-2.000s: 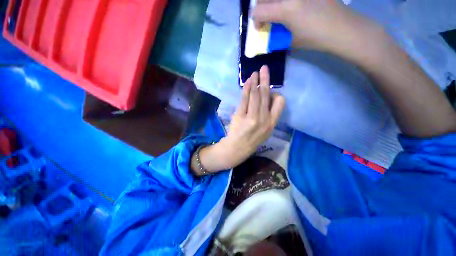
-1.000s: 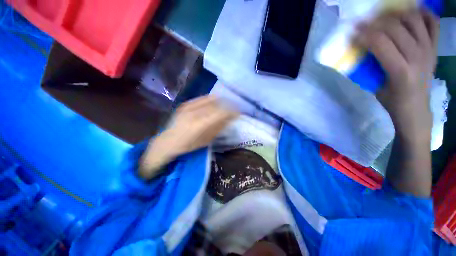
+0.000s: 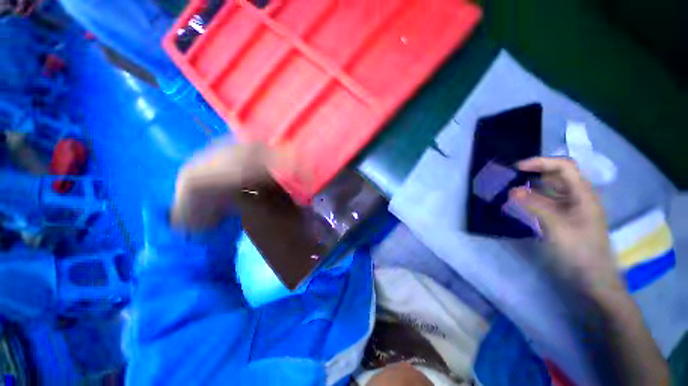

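Note:
The black smartphone (image 3: 504,147) lies on the pale ribbed mat (image 3: 445,192). My right hand (image 3: 562,203) is over the phone's right side, with thumb and fingers bent close together; whether they grip anything is unclear. A small pale patch, film or reflection, shows on the phone beside my fingertips. The block squeegee (image 3: 645,249), banded white, yellow and blue, lies on the mat right of my right hand. My left hand (image 3: 226,177) is blurred at the near left edge of the red tray (image 3: 302,79); its fingers and any hold are unclear.
A white crumpled wipe (image 3: 590,154) lies right of the phone. A brown open box (image 3: 283,237) with shiny clear plastic is below the tray. The tray has rectangular pockets, with dark glossy items at its far left corner. Blue stools (image 3: 94,275) stand at the left.
The view has turned towards the tray. My right hand has let go of the squeegee and moved over the phone. My left hand has moved from the phone's near end to the tray.

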